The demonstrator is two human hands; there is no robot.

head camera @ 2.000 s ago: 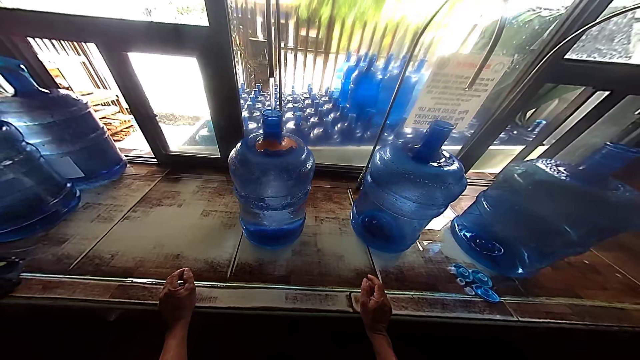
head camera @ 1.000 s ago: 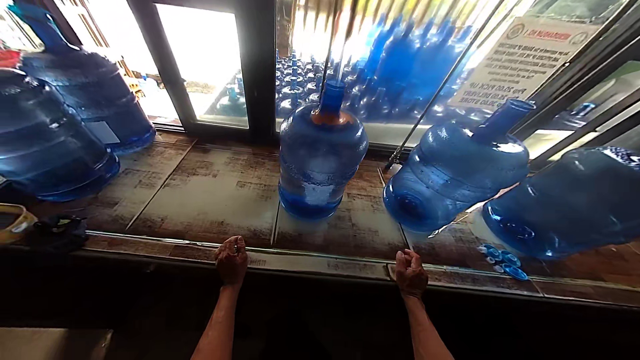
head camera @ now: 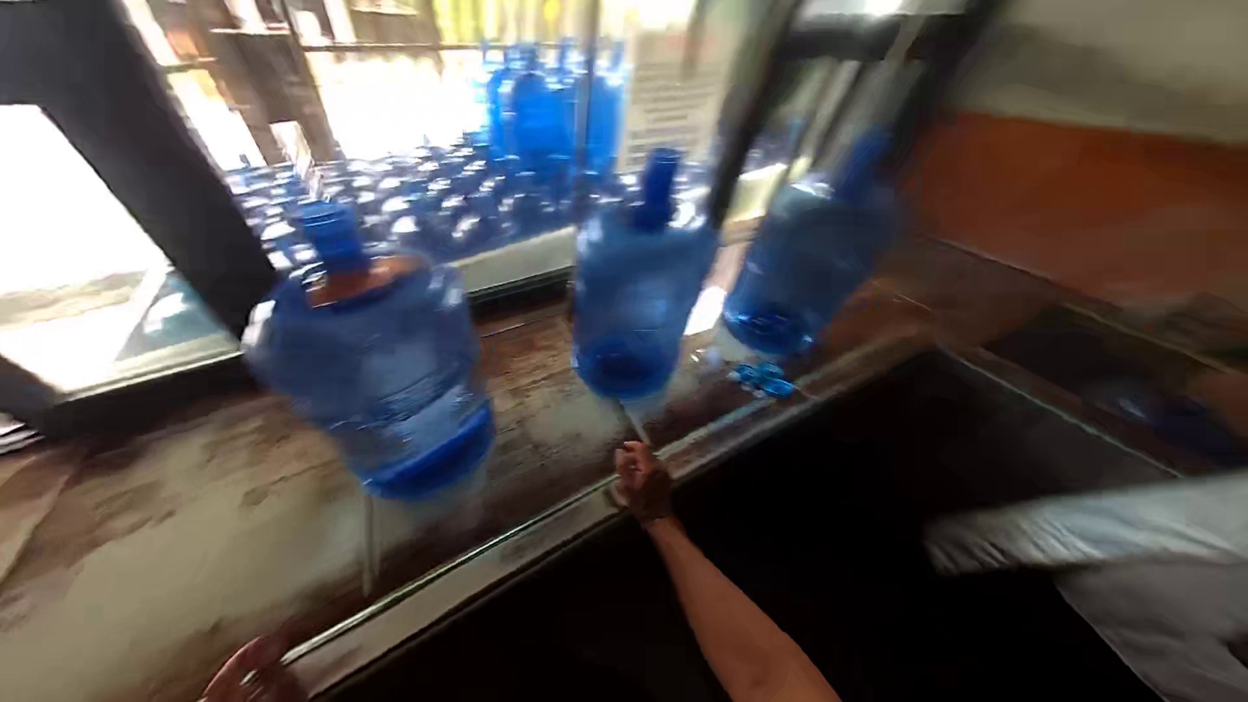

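My right hand rests at the front edge of the tiled counter, its fingers curled and nothing visible in them. Lower left, my left hand lies at the same edge, blurred and partly cut off by the frame. A large blue plastic water jug stands between and behind the hands. Just behind my right hand is a second blue jug, and a third blue jug stands farther right. Several small blue caps lie on the counter near the third jug. Neither hand touches a jug.
Behind the counter is a window with dark frames; many blue jugs stand outside. A sheet with writing is on the glass. An orange wall rises at the right. A blurred grey cloth-like thing is at lower right.
The view has swung strongly to the right and tilted. Both hands stay at the counter's front edge, and the jugs stand as before.
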